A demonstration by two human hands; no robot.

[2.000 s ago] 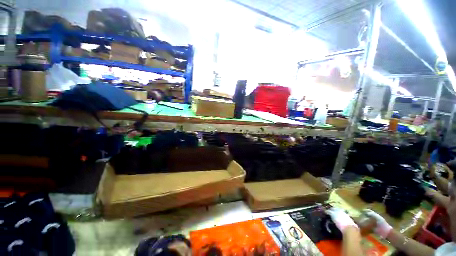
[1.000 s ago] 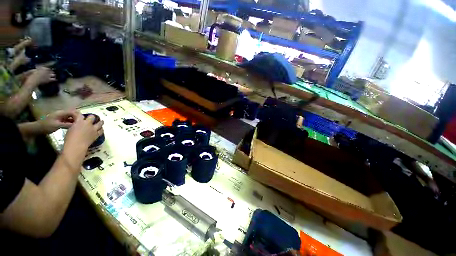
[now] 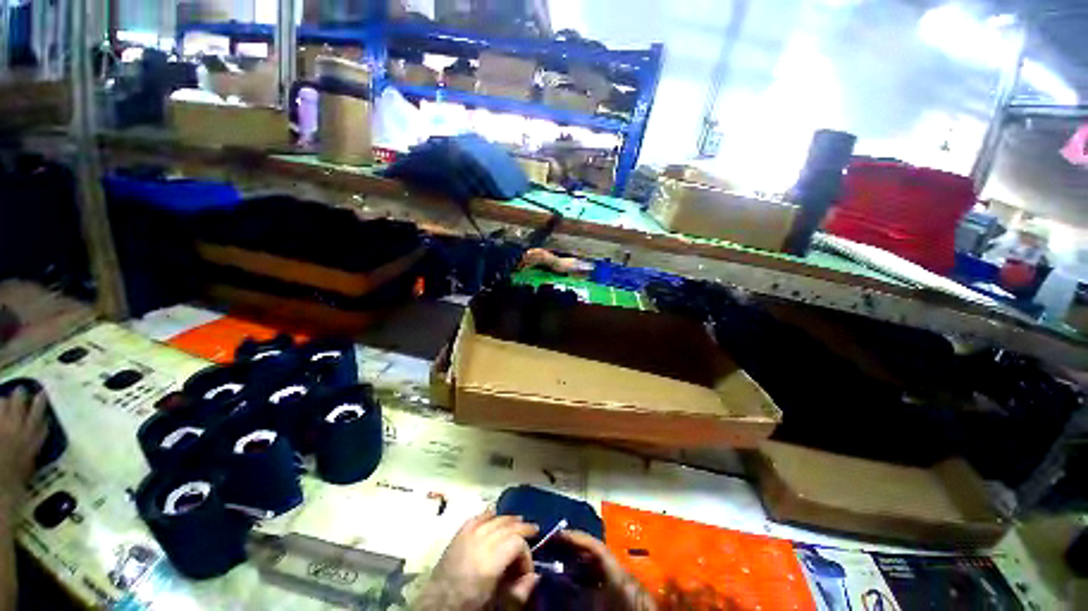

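Note:
My left hand and my right hand meet at the bottom centre, fingers bent around a small dark part that they mostly hide. A thin white strand shows between the fingertips. A flat navy rounded piece lies just beyond them. Several dark cup-shaped units stand in a cluster at left, each with a pale ring on top. The hands look bare; my right hand is dark and partly cut off by the bottom edge.
An open cardboard tray stands beyond the hands, and a lower tray at right. A grey printed box shape lies left of my hands. Orange card is at right. A neighbour's hand holds a dark part at far left.
The view has swung left, then back right. My hands with the dark part and white strand now show clearly at the bottom centre. The neighbour at left is now mostly out of view.

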